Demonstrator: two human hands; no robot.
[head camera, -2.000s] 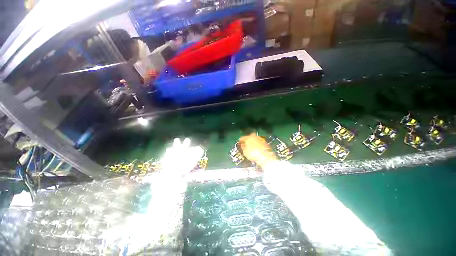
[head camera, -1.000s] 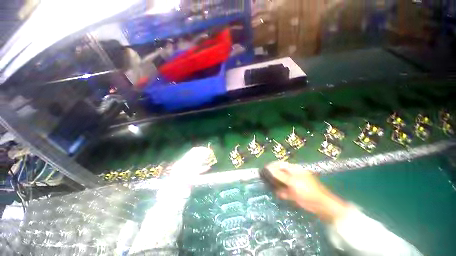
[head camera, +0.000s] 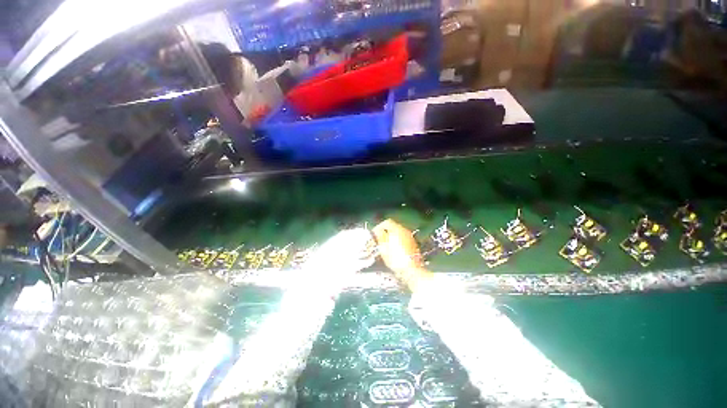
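Note:
My left hand (head camera: 349, 249), in a white glove, and my bare right hand (head camera: 397, 245) meet over the near side of the green conveyor belt (head camera: 319, 187). Their fingertips are close together. A small bit of something shows between them, too blurred to name, and the fingers hide most of it. Circuit boards with yellow parts and thin upright leads lie on the belt to the right (head camera: 493, 249) and to the left (head camera: 227, 256) of my hands. A clear blister tray (head camera: 388, 358) with rounded pockets lies below my hands, partly covered by my sleeves.
Silvery stacked blister trays (head camera: 111, 343) stand at the left. A pale rail (head camera: 558, 283) edges the belt. Across it are a blue bin (head camera: 331, 137), a tilted red bin (head camera: 351, 80) and a dark block (head camera: 465, 114) on a white board. A metal post and cables are at the left.
My right hand, earlier low over the rail with a dark part, has moved up and left to my left hand. The whole view has shifted slightly.

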